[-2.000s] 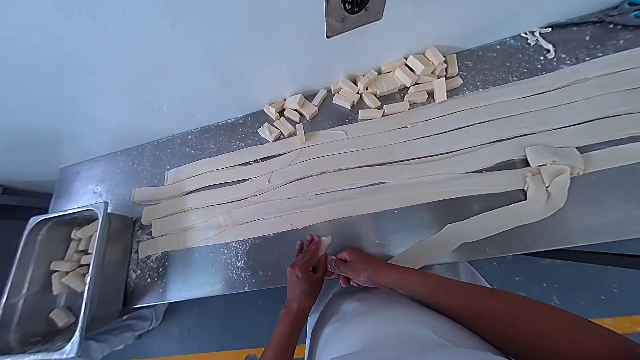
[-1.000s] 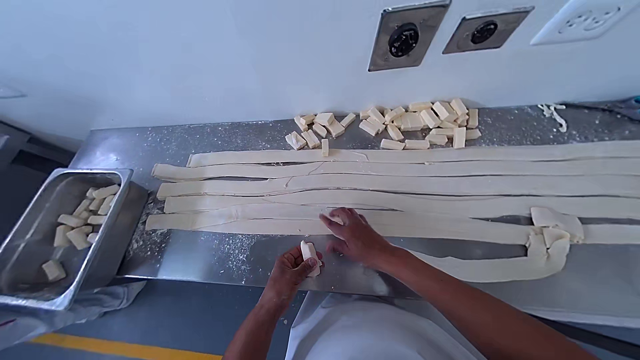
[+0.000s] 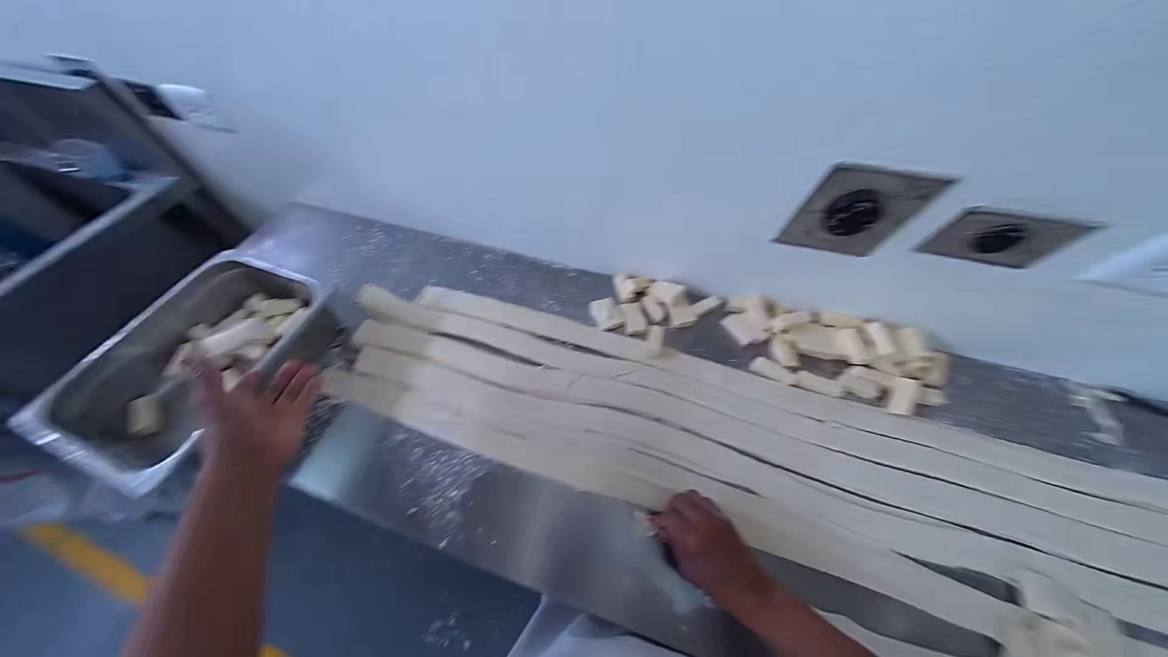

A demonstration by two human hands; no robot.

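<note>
My left hand (image 3: 255,411) is over the near right rim of a steel pan (image 3: 96,365), its fingers spread and no piece held in them. Pale cheese-like sticks (image 3: 260,324) lie heaped in that pan. My right hand (image 3: 707,547) is at the near edge of long flat dough strips (image 3: 566,392), fingers curled down, with a small pale bit (image 3: 644,523) by the fingertips; its grip is partly hidden. The strips lie side by side along the steel table. Behind them sit more pale sticks (image 3: 821,342), and a folded dough piece (image 3: 1049,611) is at the lower right.
Flour dusts the steel table (image 3: 538,538). A white wall with metal outlet plates (image 3: 853,210) rises behind it. At the far left stands a grey metal-edged unit (image 3: 82,228). A dough scrap (image 3: 1100,415) lies at the right by the wall.
My left hand has moved left from the table's front edge to the pan, and the pale stick it held is no longer in it. The view has swung left.
</note>
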